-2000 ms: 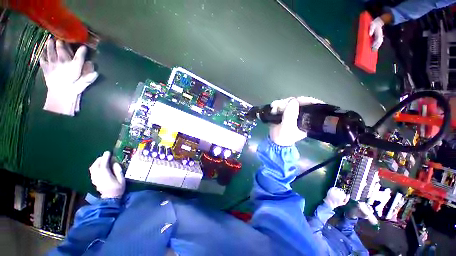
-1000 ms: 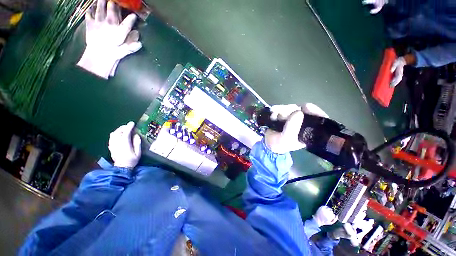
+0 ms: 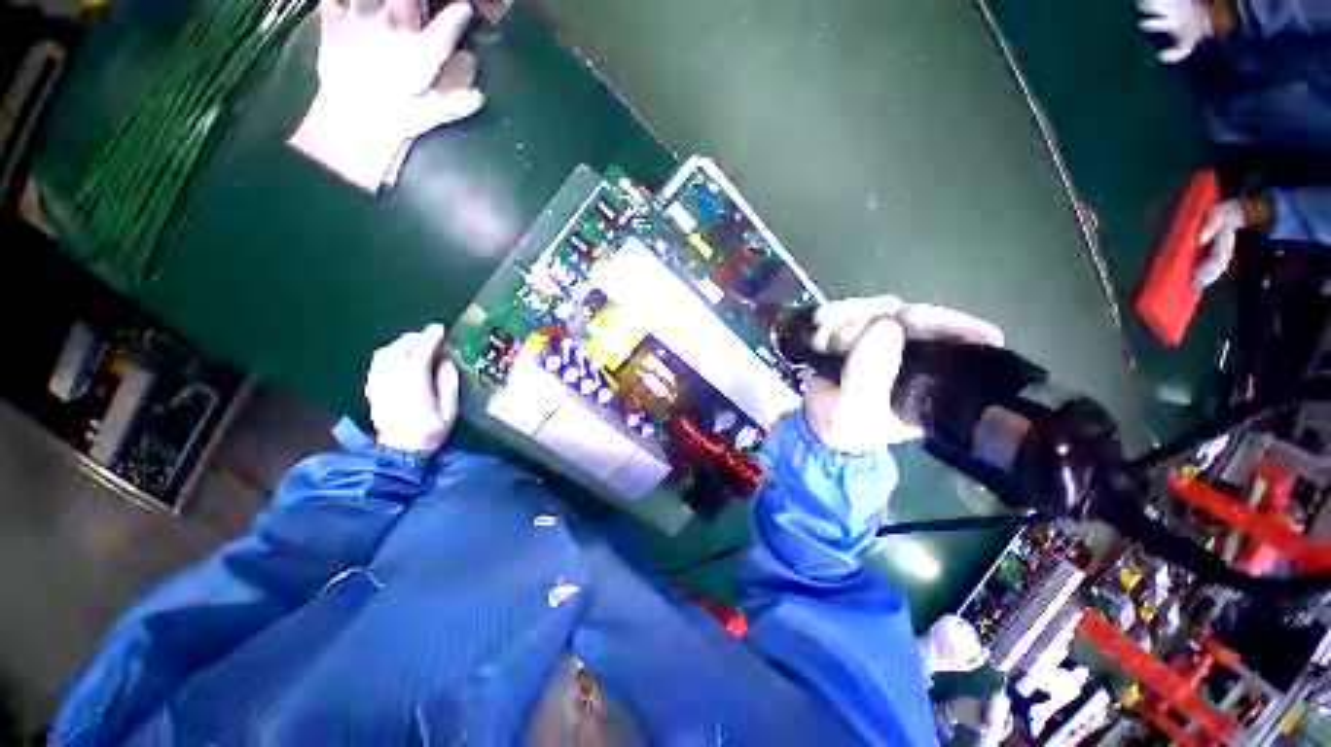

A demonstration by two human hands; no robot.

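The populated green circuit board (image 3: 562,277) lies on a pale plate on the green bench. A long white bar (image 3: 693,329) and a flat white-silver cover (image 3: 577,434) show on it, and a narrower board strip (image 3: 730,234) lies along its far edge. My right hand (image 3: 873,365), in a white glove, grips the black electric screwdriver (image 3: 971,413). Its front end is over the board's right end; the bit is too dark to make out. My left hand (image 3: 413,391), gloved, is at the board's left corner; its fingertips' contact is unclear.
An empty white glove (image 3: 383,85) lies on the bench at upper left, beside long green strands (image 3: 183,132). A person's gloved hand holds a red pad (image 3: 1179,263) at upper right. More boards (image 3: 1044,584) and other gloved hands are at lower right. A bin with boards (image 3: 139,416) is at lower left.
The view has turned, so the bench things sit further right and at a steeper slant. My right hand keeps its grip on the screwdriver over the board's right end; my left hand stays by the left corner.
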